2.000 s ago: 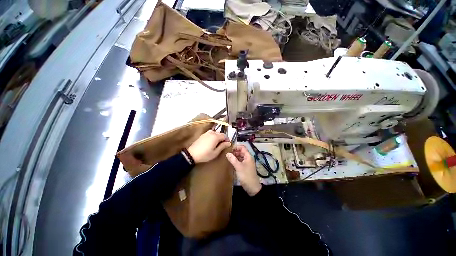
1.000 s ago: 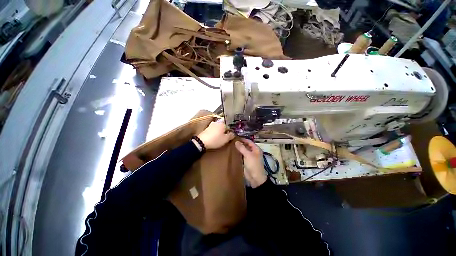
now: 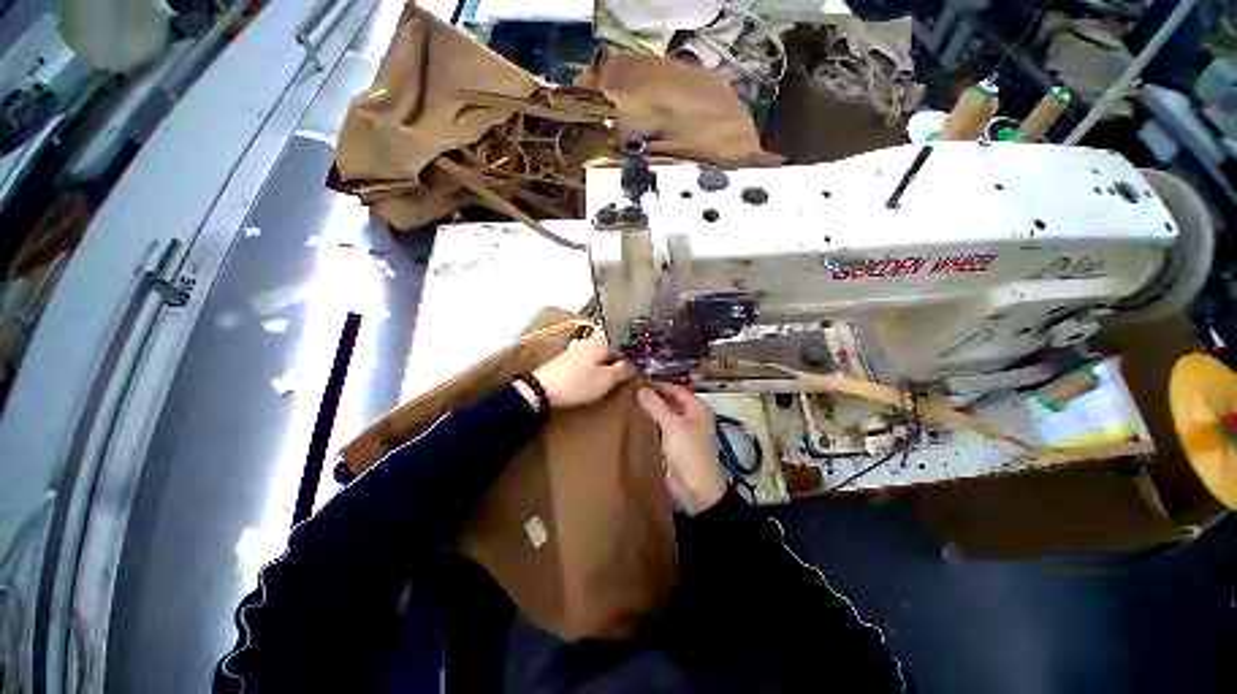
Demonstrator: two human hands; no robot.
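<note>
A brown bag body (image 3: pixel 597 529) with a small pale tag hangs from the machine bed towards my lap. Its top edge lies at the needle area (image 3: pixel 651 350) of the white sewing machine (image 3: pixel 814 217). My left hand (image 3: pixel 586 373) presses on the bag just left of the needle. My right hand (image 3: pixel 689 445) pinches the bag's edge just below the needle. A tan binding tape (image 3: pixel 868 391) runs across the machine bed to the needle area. Dark scissors (image 3: pixel 739 452) lie right of my right hand, partly hidden by it.
A heap of brown bags with tangled handles (image 3: pixel 448 122) lies beyond the machine. Cream bags (image 3: pixel 868 61) are behind it. A metal-topped bench (image 3: pixel 204 407) runs along the left. Thread cones (image 3: pixel 974 111) stand behind the machine, and a yellow-orange reel (image 3: pixel 1207 414) is at the right.
Since the first frame, both hands have moved up closer to the needle with the bag edge, and the right hand now covers part of the scissors. Little differs from one second ago.
</note>
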